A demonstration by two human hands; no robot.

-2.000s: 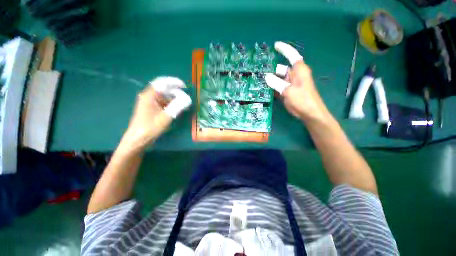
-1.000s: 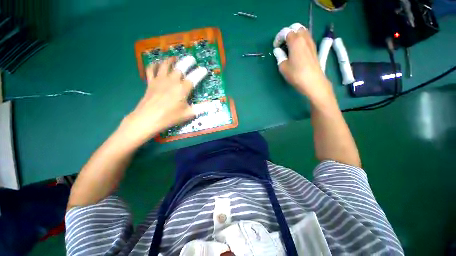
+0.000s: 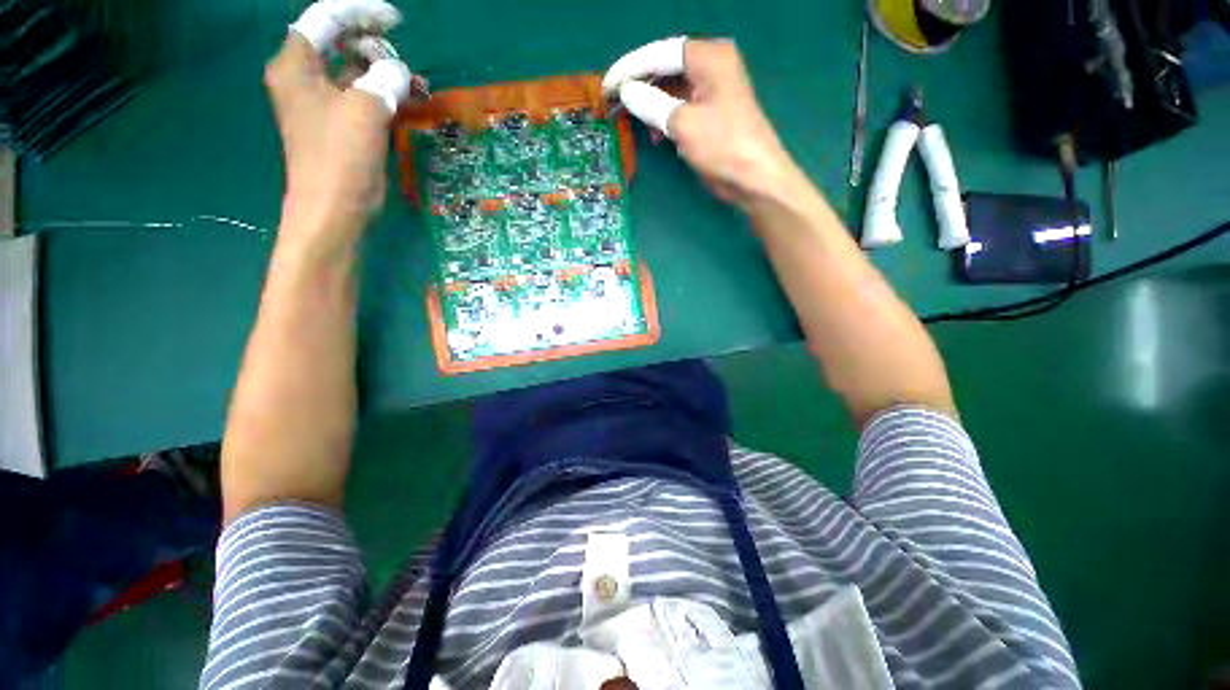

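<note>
The green circuit board panel lies on the orange fixture, whose rim shows at the top, sides and bottom. My left hand, with white finger cots, is above the fixture's top left corner; something small and dark shows at its fingertips, too small to name. My right hand, also with white finger cots, is at the fixture's top right corner, with thumb and finger nearly together around something small that I cannot make out.
White-handled pliers, a thin grey tool, a yellow-rimmed solder reel and a black glossy rectangle lie right, beside a black box. A cord runs right. A solder strand lies left, below dark green boards.
My left hand has left the panel and moved up and left. My right hand has moved left to the fixture's top corner. The two loose leads on the bench no longer show.
</note>
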